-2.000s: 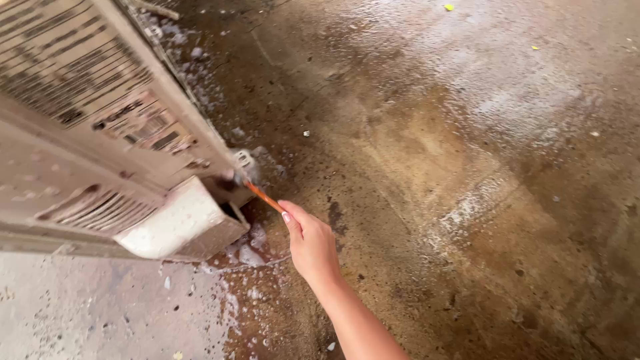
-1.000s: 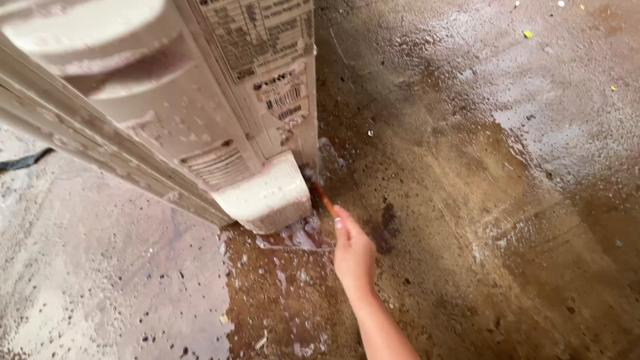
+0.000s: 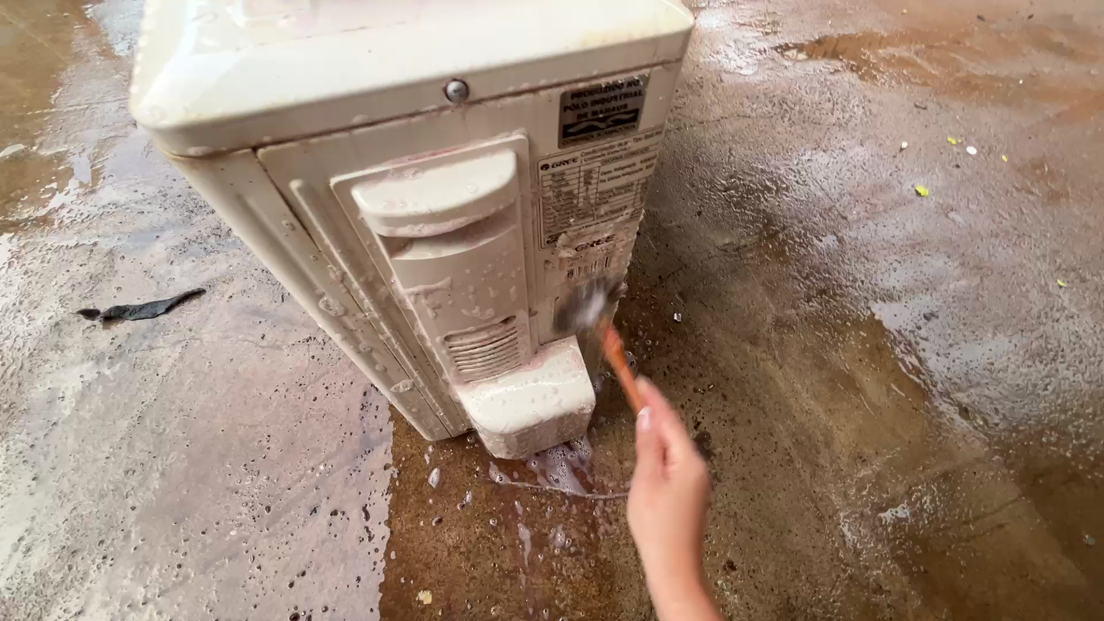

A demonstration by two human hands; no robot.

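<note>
My right hand (image 3: 671, 483) grips the orange handle of a brush (image 3: 623, 369). The brush head is blurred and lies against the labelled side of a white outdoor air conditioner unit (image 3: 481, 276), low down near the right corner. Just left of the brush head, a white plastic cover (image 3: 530, 397) juts from the unit's lower side. Drops and suds cling to the casing, and foamy water (image 3: 562, 466) lies on the floor below the cover. Several labels with writing, one with a barcode, are on the panel above the brush. My left hand is out of view.
Wet, brown-stained concrete floor (image 3: 776, 483) surrounds the unit. A dark strip of material (image 3: 142, 308) lies on the floor to the left. Small yellow-green bits (image 3: 921, 191) are scattered at the upper right. The unit's top edge (image 3: 414, 95) fills the upper middle.
The brush head has moved from the unit's bottom corner, beside the jutting cover, up onto the labelled panel. The view has shifted, showing the unit's top and more of its side.
</note>
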